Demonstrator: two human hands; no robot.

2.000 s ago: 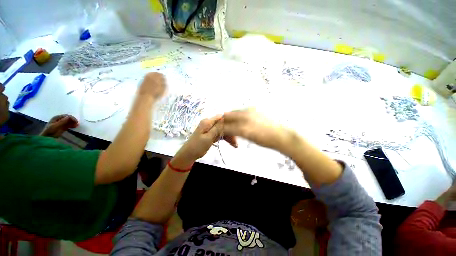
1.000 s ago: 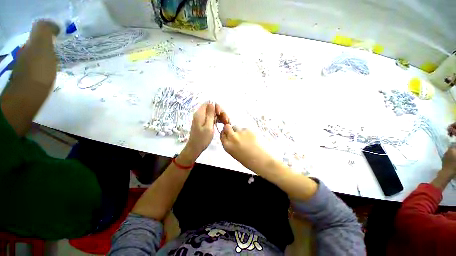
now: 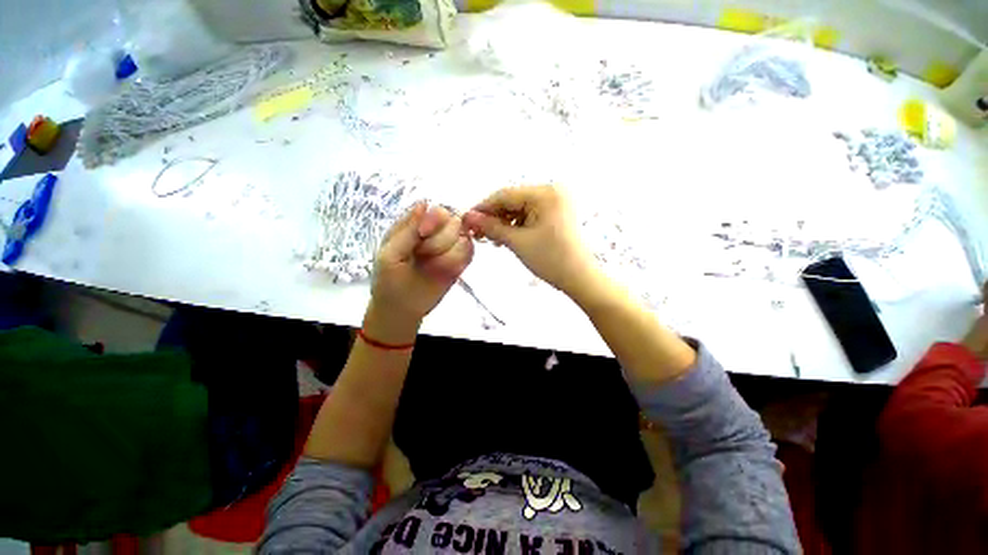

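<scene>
My left hand point(image 3: 423, 260), with a red string on the wrist, is closed on a thin cord point(image 3: 481, 302) near the bench's front edge. The cord's tail hangs out below that hand. My right hand point(image 3: 531, 228) pinches at the cord just right of my left hand, the fingertips of both hands nearly touching. The part between the fingers is too small and glared to tell. A pile of bundled leads point(image 3: 352, 222) with white end pieces lies just left of my left hand.
A black phone point(image 3: 850, 314) lies at the right, with loose cords behind it. A long cord hank point(image 3: 179, 98) and a blue-handled tool point(image 3: 30, 217) lie far left. Small parts point(image 3: 880, 154) lie near a yellow cup point(image 3: 927, 124). People in green and red sit either side.
My left hand has turned into a closed fist and my right hand has moved up beside it. The green-sleeved neighbour's arm has left the bench. The view has shifted slightly.
</scene>
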